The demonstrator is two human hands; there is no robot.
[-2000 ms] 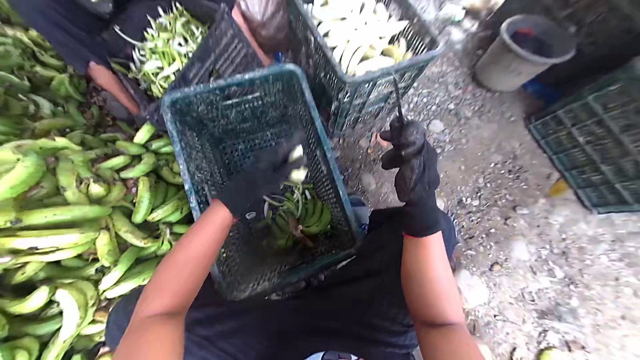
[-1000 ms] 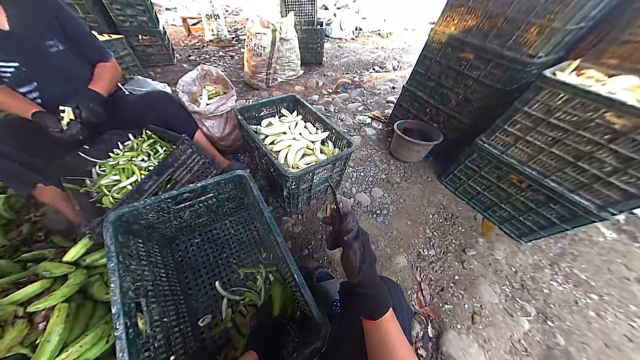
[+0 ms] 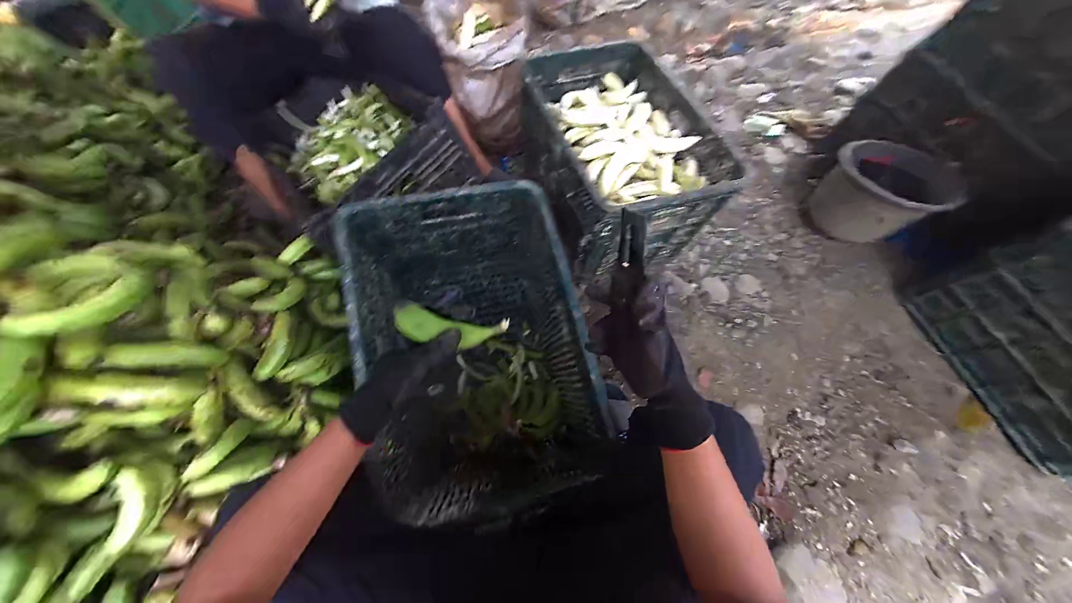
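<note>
My left hand (image 3: 402,377), in a black glove, holds a green plantain (image 3: 444,325) over a dark green plastic crate (image 3: 536,197) that stands at my lap. Blurred in my gloved right hand (image 3: 645,343), just right of that crate, is a knife (image 3: 632,239) whose blade points up and away from me. Peels and a dark green bunch of plantains (image 3: 523,402) lie in the bottom of the crate. Beyond it, a second crate (image 3: 720,188) holds peeled plantains (image 3: 624,138). A large heap of unpeeled green plantains (image 3: 159,356) spreads along the left.
A person (image 3: 301,59) sits at the upper left behind a black crate (image 3: 402,176) with green peels. Near them stands a sack (image 3: 490,84). A grey bucket (image 3: 883,193) and more crates (image 3: 997,335) stand right on stony ground.
My left hand, out of clear view a second ago, is now over the crate with a green plantain in it. My right hand still holds the knife. The view has tilted down again.
</note>
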